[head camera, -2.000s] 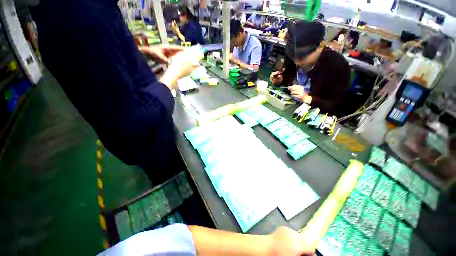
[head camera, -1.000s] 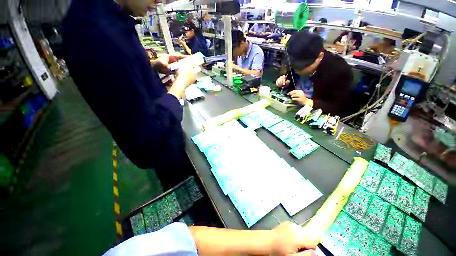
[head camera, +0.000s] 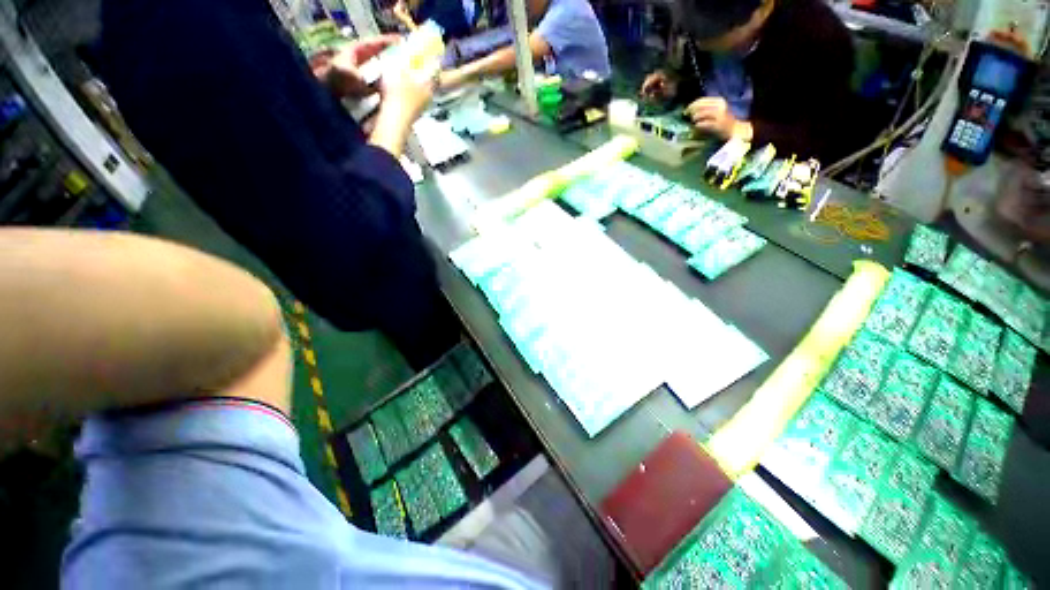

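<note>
A green circuit board lies over the near part of the red-brown work pad at the bottom, cut off by the frame edge. A yellow-green divider strip runs up right from the pad. Green boards lie in overlapping rows right of it. Overlapping boards left of it glare white. My left arm is raised and bent at the left, with bare forearm and light blue sleeve; its hand is outside the picture. My right hand is not in view.
A person in dark clothes stands at the bench's left edge, holding something pale. Another person works across the bench. A second divider strip lies farther off. Boards in a black rack sit below the bench at left.
My left hand has left the near end of the divider strip and gone out of the picture; the arm is now raised at the left. The view has tipped down, showing the pad.
</note>
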